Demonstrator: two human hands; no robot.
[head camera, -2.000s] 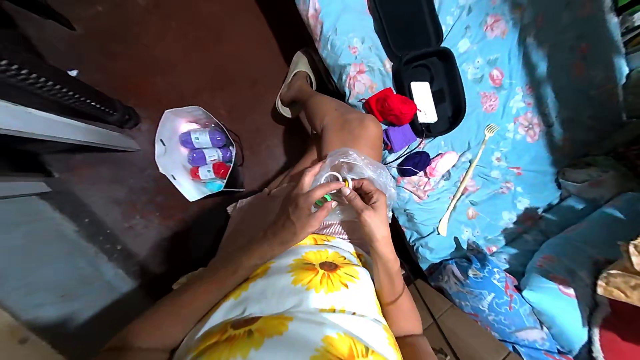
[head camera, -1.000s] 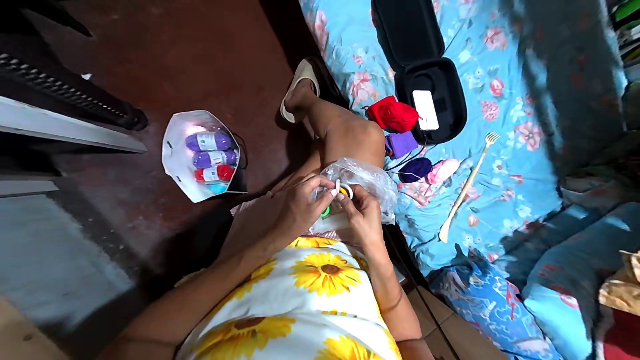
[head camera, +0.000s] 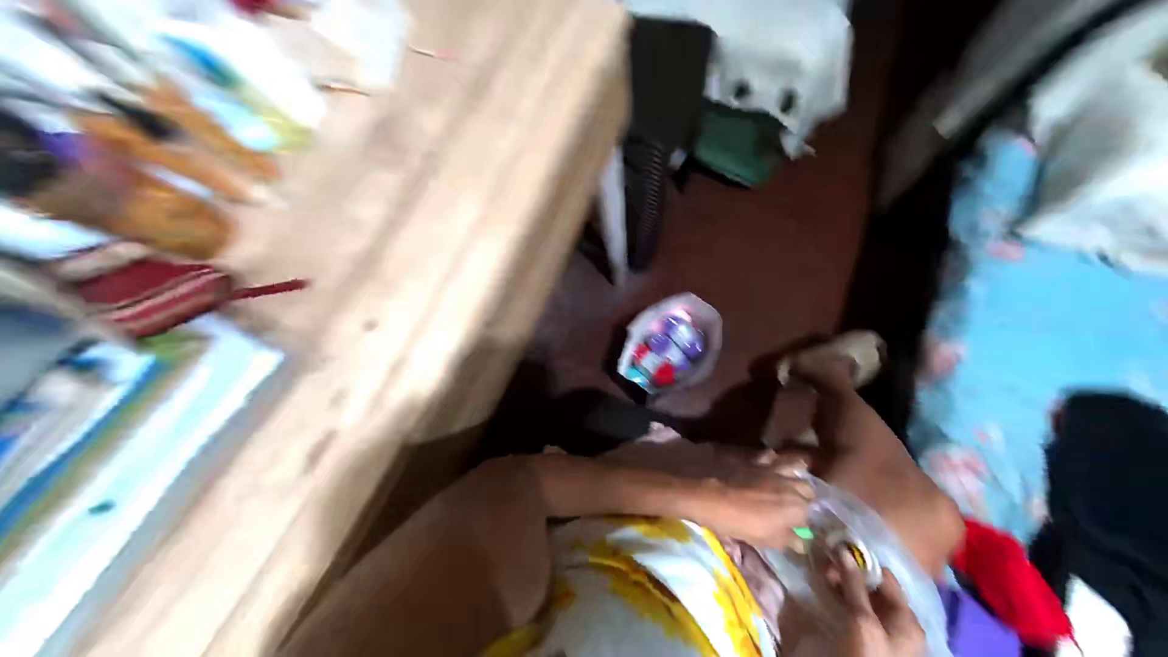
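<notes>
The view is blurred. My left hand (head camera: 766, 502) is bent over my lap beside a clear plastic bag (head camera: 899, 538), with a small green item (head camera: 803, 533) at its fingers; whether it grips that item is unclear. My right hand (head camera: 867, 602), low in the view, holds a small round white item with a yellow and dark centre (head camera: 860, 555) at the bag. Red yarn (head camera: 1008, 579) and a purple item (head camera: 981, 625) lie to the right of the bag.
A wooden table (head camera: 429, 237) fills the left, with a dark red striped pouch (head camera: 151, 294) and papers on it. On the floor stands a white container (head camera: 704, 365) with purple and red yarn. At right is a bed with a blue floral sheet (head camera: 1049, 328) and a black case (head camera: 1109, 493).
The view has swung far to the left, bringing the wooden table in. The left hand and the round item are farther apart than a second ago.
</notes>
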